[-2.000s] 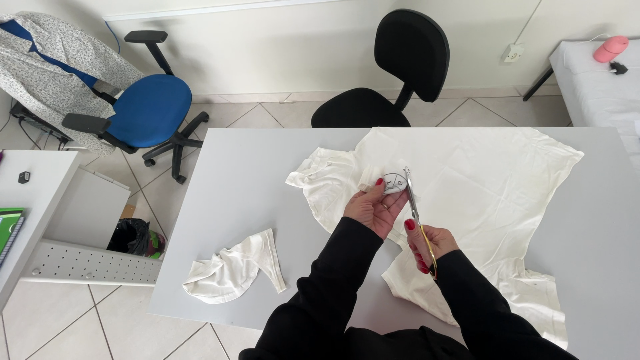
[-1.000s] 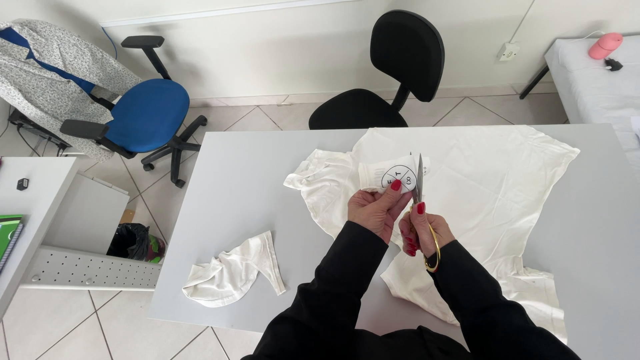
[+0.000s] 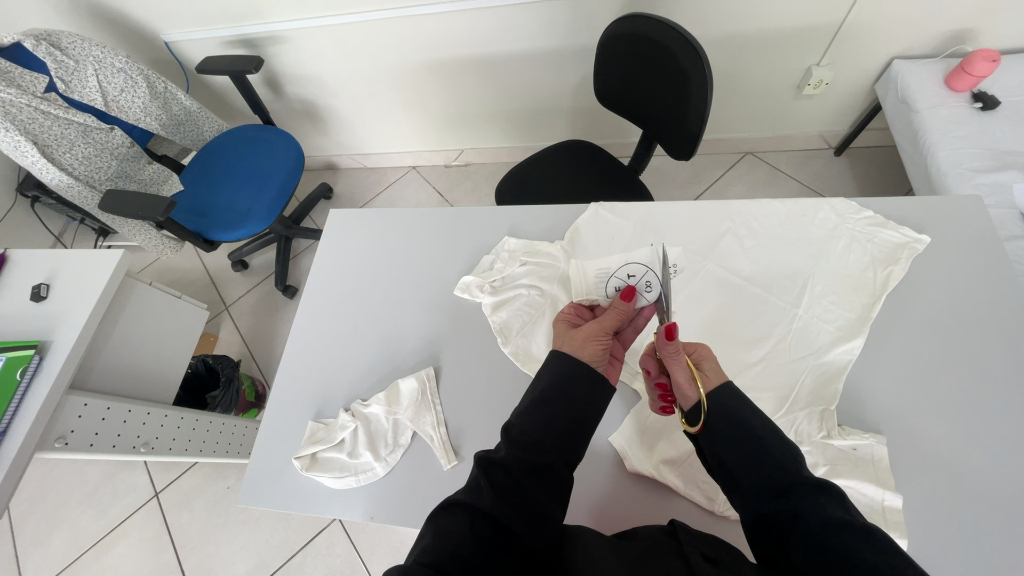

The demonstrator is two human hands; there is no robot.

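Observation:
My left hand (image 3: 604,332) pinches a white label (image 3: 634,280) printed with a divided circle and symbols, thumb on top. Scissors (image 3: 664,288) with gold handles are in my right hand (image 3: 680,372), their blades pointing away from me along the label's right edge. Beneath both hands a cream fabric garment (image 3: 752,296) lies spread on the grey table (image 3: 360,280), partly covered by my hands and sleeves. Whether the blades touch the label's edge I cannot tell. A separate crumpled cream fabric piece (image 3: 372,436) rests at the table's left.
A black chair (image 3: 576,172) stands beyond the table's far edge. At the left are a blue office chair (image 3: 240,180) with a patterned garment over it, a white desk (image 3: 60,296) and a bin with a black bag (image 3: 210,382). A white-covered surface (image 3: 952,120) stands at the right.
The label's printed circle, turned and partly hidden two seconds ago, now shows more fully. The scissor blades have shifted slightly along its right side. The garment and the loose fabric piece stay where they were.

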